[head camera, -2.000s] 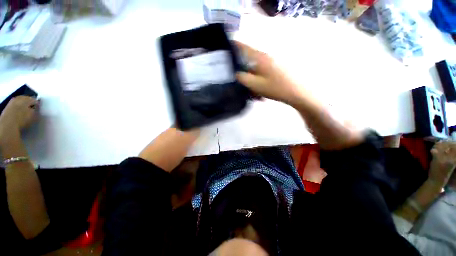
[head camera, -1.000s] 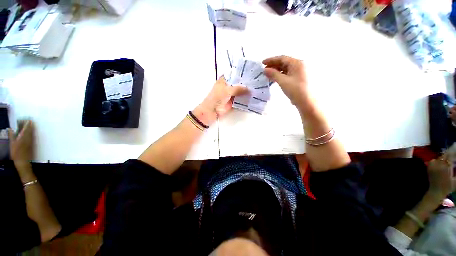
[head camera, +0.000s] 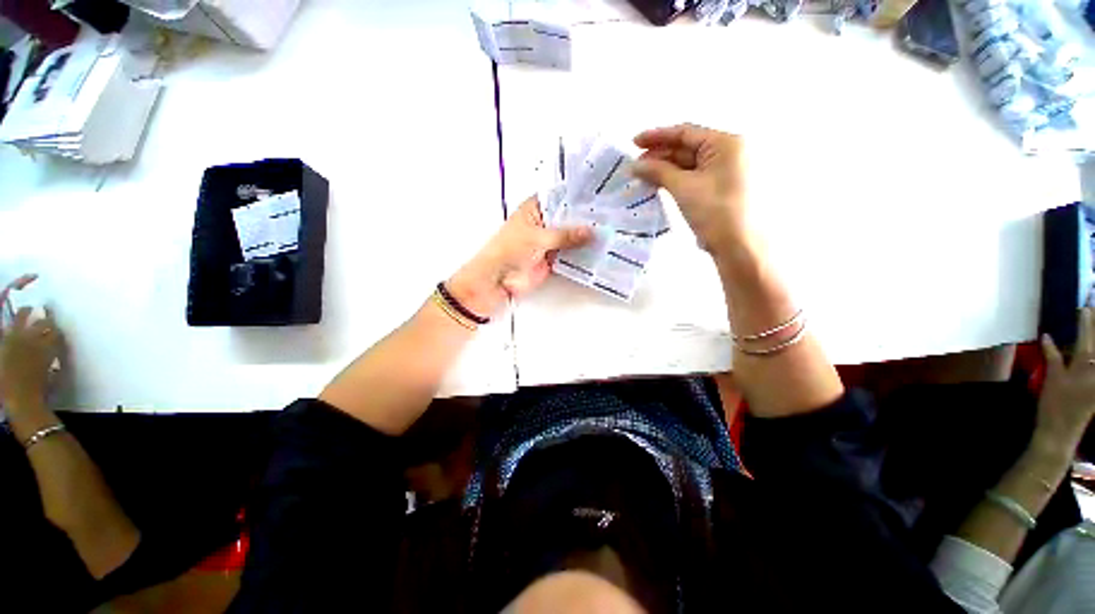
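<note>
My left hand (head camera: 516, 258) holds a fan of small white cards (head camera: 606, 198) with dark printed lines, its thumb on top of them. My right hand (head camera: 702, 174) is at the upper right edge of the fan, thumb and fingertips close together; whether they pinch a card cannot be told. An open black box (head camera: 315, 252) stands on the table to the left of my left hand. A white card (head camera: 268, 226) lies in the box, with a thin pale loop above it and dark, unclear shapes below.
White table (head camera: 408, 132) with a centre seam. A folded card stack (head camera: 531, 43) stands at far centre. Booklets (head camera: 84, 102) lie far left, clear-bagged supplies (head camera: 1021, 72) far right. A neighbour's hand (head camera: 27, 354) is at left; another (head camera: 1065, 390) is near a black box (head camera: 1063, 276) at right.
Two seconds ago my right hand held the black box; it then stood at left, and the card fan appeared in my left hand. Since one second ago, the fan has spread slightly.
</note>
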